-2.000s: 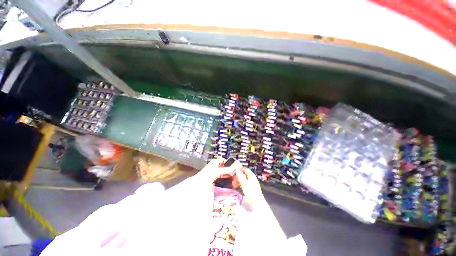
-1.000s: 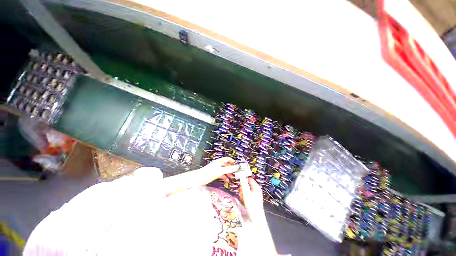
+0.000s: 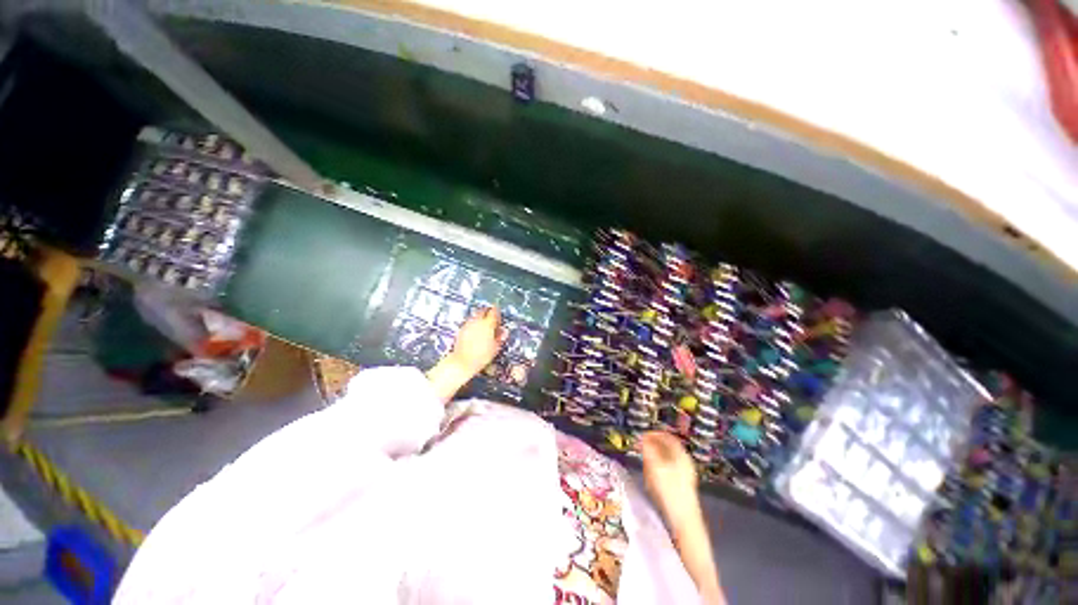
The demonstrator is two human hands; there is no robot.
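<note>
A clear blister tray (image 3: pixel 432 310) lies on the green bench, with a few small parts (image 3: pixel 517 372) in its front right pockets. My left hand (image 3: pixel 478 340) is over the tray with its fingertips down at the pockets; whether it holds a part is hidden. Rows of clamped assemblies (image 3: pixel 709 355) with coloured clips and bright wire handles stand right of the tray. My right hand (image 3: pixel 669 459) is at their front edge, small and blurred; I cannot tell whether it holds anything.
A filled blister tray (image 3: pixel 183 213) lies at the left beside a large black bin (image 3: pixel 59 142). A whitish glossy tray (image 3: pixel 881 443) rests among the clamped rows at the right. A slanted grey support (image 3: pixel 213 101) and a white shelf (image 3: pixel 757 59) border the bench.
My hands were together in front of the clamped rows. My left hand has moved left over the blister tray; my right hand has separated to the right. The view has shifted too.
</note>
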